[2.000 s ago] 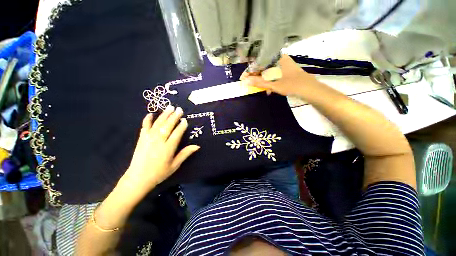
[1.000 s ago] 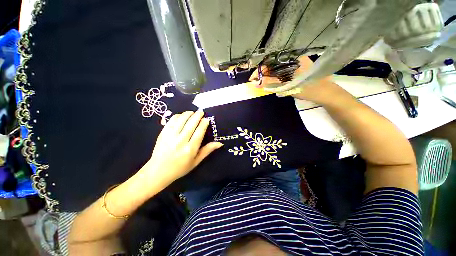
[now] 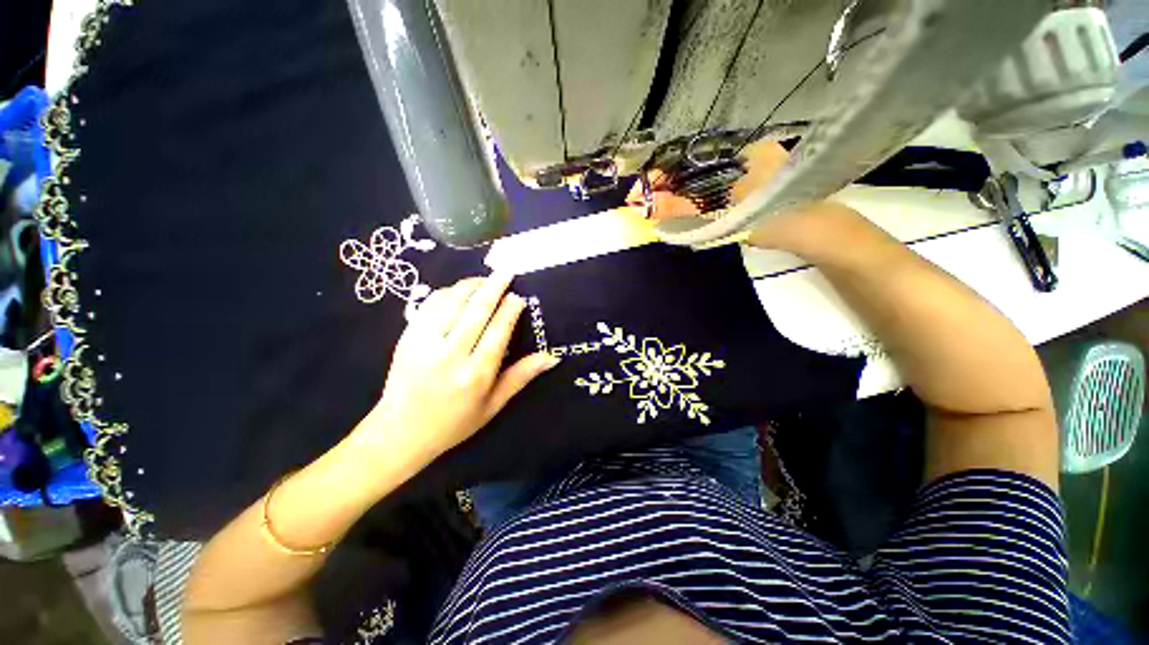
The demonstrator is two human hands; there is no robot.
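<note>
The black garment panel [image 3: 240,340] with cream floral embroidery lies over the machine table and hangs toward my lap. A pale pointed template [image 3: 561,242] lies on it below the machine head, its point to the left and its yellowish end to the right. My left hand [image 3: 460,347] rests flat on the cloth, fingers a little apart, fingertips beside the template's point. My right hand [image 3: 718,189] is partly hidden behind the machine parts, at the template's yellowish end; its fingers are mostly covered. The presser foot area [image 3: 643,189] is just above the template.
The sewing machine head [image 3: 567,88] fills the top, with a grey rounded tube [image 3: 435,139] at its left. Black snips [image 3: 1021,236] and a black strip [image 3: 926,168] lie on the white table [image 3: 958,284] at right. A blue basket [image 3: 32,479] stands at far left.
From the earliest frame, my left hand has moved right and up to the template's point. The machine head appears larger and closer. Over the last second, almost nothing has moved.
</note>
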